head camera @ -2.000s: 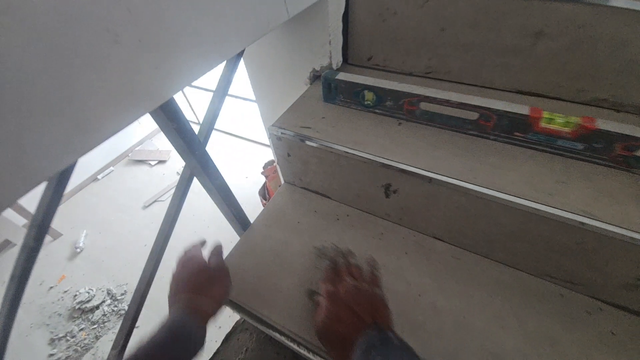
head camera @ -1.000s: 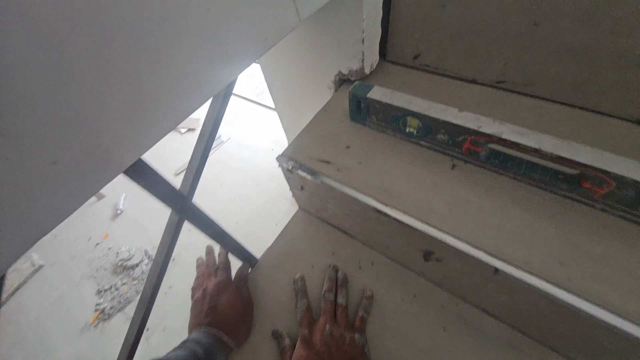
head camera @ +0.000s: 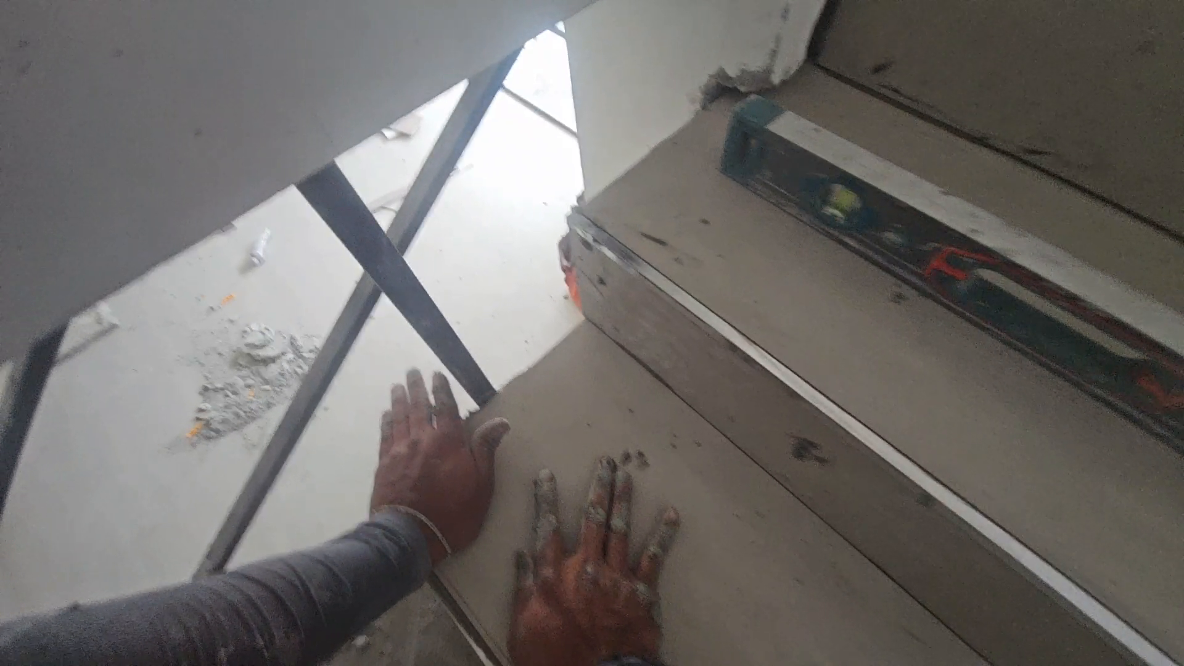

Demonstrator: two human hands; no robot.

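My left hand (head camera: 437,462), dusty and in a grey sleeve, is at the open side edge of the lower stair tread, fingers spread and thumb over the tread. Flat on that tread (head camera: 740,536) lies my right hand (head camera: 592,573), its fingers apart and coated with pale dust. Neither hand holds anything. A spirit level (head camera: 962,268) with green end cap and orange-edged handle openings rests on the tread above (head camera: 832,351), to the right of both hands. Between the two treads stands a riser (head camera: 703,370) with a light edge strip along its top.
Dark metal bars (head camera: 398,277) cross beside the stair's open side. Far below, the floor (head camera: 120,499) bears a heap of rubble (head camera: 250,370) and a white tube-like object (head camera: 260,248). A pale sloping panel (head camera: 185,111) spans the upper left. Broken plaster (head camera: 740,83) shows at the wall's lower corner.
Two seconds ago both hands were blurred over the lower tread; now the right lies flat on it and the left is at its side edge. The view has shifted. The level still rests on the upper tread.
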